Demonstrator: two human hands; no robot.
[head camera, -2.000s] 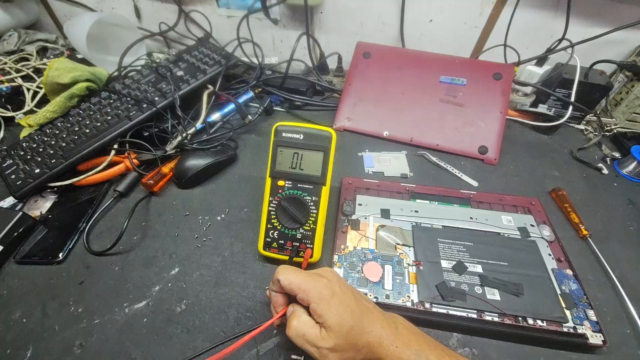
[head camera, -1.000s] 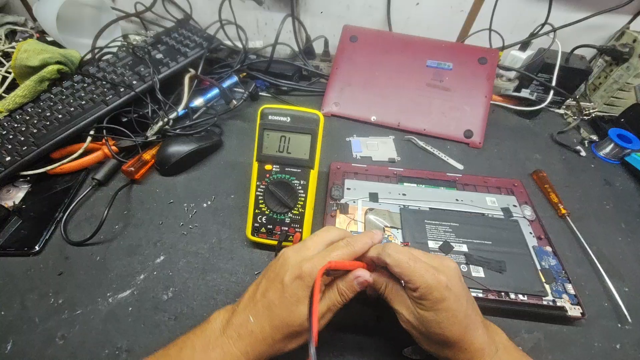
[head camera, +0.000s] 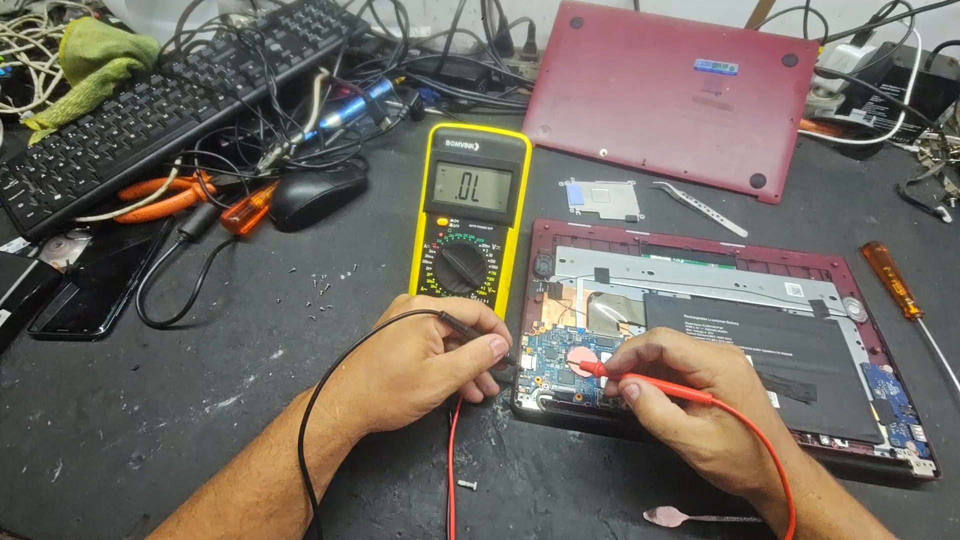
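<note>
My left hand (head camera: 439, 360) holds the black multimeter probe (head camera: 465, 328), its tip at the left edge of the blue circuit board (head camera: 551, 349). Between the fingers of my right hand (head camera: 694, 397) is the red probe (head camera: 664, 385), pointing left over the pink round pad on the board; whether the tip touches is unclear. The board sits in an opened red laptop base (head camera: 817, 262) beside a black battery (head camera: 810, 352). Behind my left hand lies a yellow multimeter (head camera: 523, 217), its display showing an overload reading. My hands hide its lower end and part of the board.
Behind the laptop lie its red bottom cover (head camera: 667, 90), a metal plate (head camera: 600, 200) and tweezers (head camera: 701, 208). A screwdriver (head camera: 891, 279) is at right, a small spatula (head camera: 667, 516) in front. Loose screws (head camera: 321, 289), a mouse (head camera: 319, 196), a keyboard (head camera: 172, 112) and tangled cables are leftward.
My hands were together in front of the laptop one second ago; now they are apart over it, each with a probe. The view has moved closer to the laptop.
</note>
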